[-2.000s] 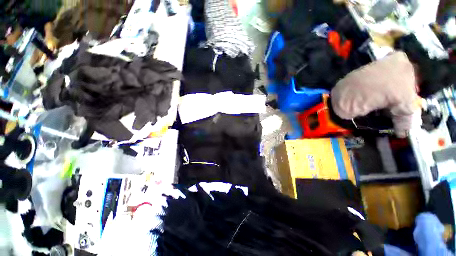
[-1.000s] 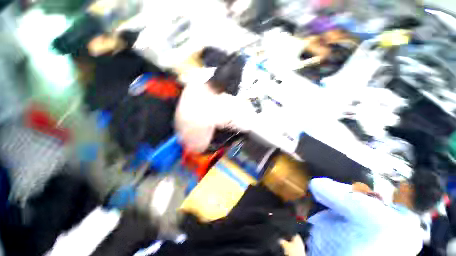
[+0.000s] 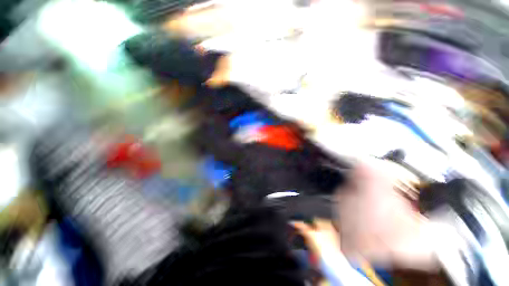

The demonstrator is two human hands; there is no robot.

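The whole view is strongly blurred. A large black cloth bundle (image 3: 234, 251) fills the bottom centre, close in front of me. A blurred hand with a pale blue sleeve, apparently my right hand (image 3: 319, 237), shows at the bundle's right side. Its fingers are smeared, and I cannot tell whether they grip the cloth. My left hand is not in view; the bundle or the picture's edge may hide it.
A striped grey cloth heap (image 3: 111, 206) is at left. Dark cloth with a red-orange thing (image 3: 279, 137) lies ahead. A person in a pale pink top (image 3: 385, 218) is close at right. Bright white work tables (image 3: 312, 56) run behind. A red thing (image 3: 133, 158) is at centre left.
The view has swung right, then partly back left and nearer to the person in pink. The person in light blue and the cardboard carton have left clear view. The black bundle stays in front of me.
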